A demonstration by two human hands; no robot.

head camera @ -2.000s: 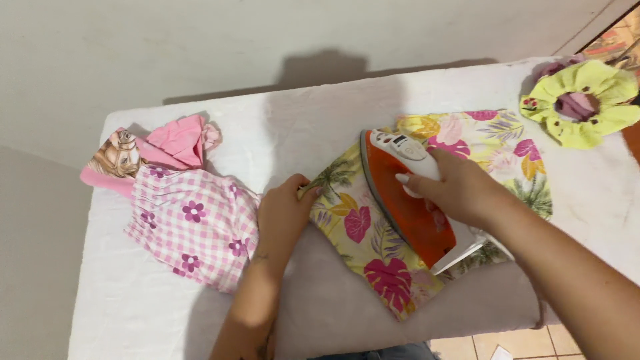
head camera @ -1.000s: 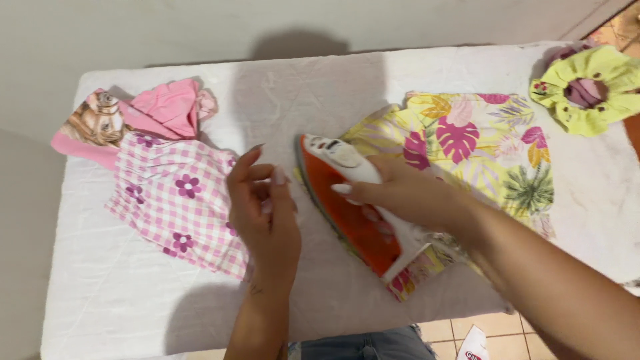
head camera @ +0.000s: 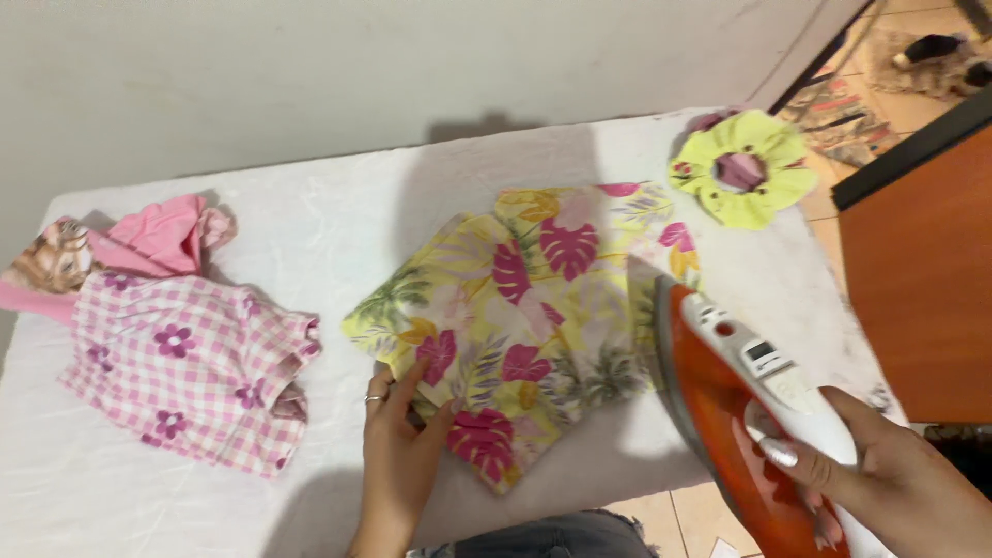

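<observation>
A yellow floral cloth garment [head camera: 535, 310] with pink leaves lies spread on the white cloth-covered surface [head camera: 310, 201]. At its lower left edge is my left hand [head camera: 407, 442], its fingertips on the fabric and a ring on one finger; whether they pinch the edge is unclear. My right hand [head camera: 868, 457] grips the white handle of an orange and white clothes iron [head camera: 744, 411], whose tip is over the garment's right side. The iron's soleplate is mostly hidden, so I cannot tell if it touches the fabric.
Pink checked shorts [head camera: 186, 364] and a pink printed garment [head camera: 155, 232] lie at the left. A yellow ruffled cloth piece [head camera: 744, 170] sits at the far right corner. A wall [head camera: 387, 70] runs behind, and an orange-brown panel [head camera: 922, 302] stands at the right.
The iron, in my right hand, has moved from the garment's left part to its right side. My left hand, raised off the fabric one second ago, is now at the garment's lower left edge.
</observation>
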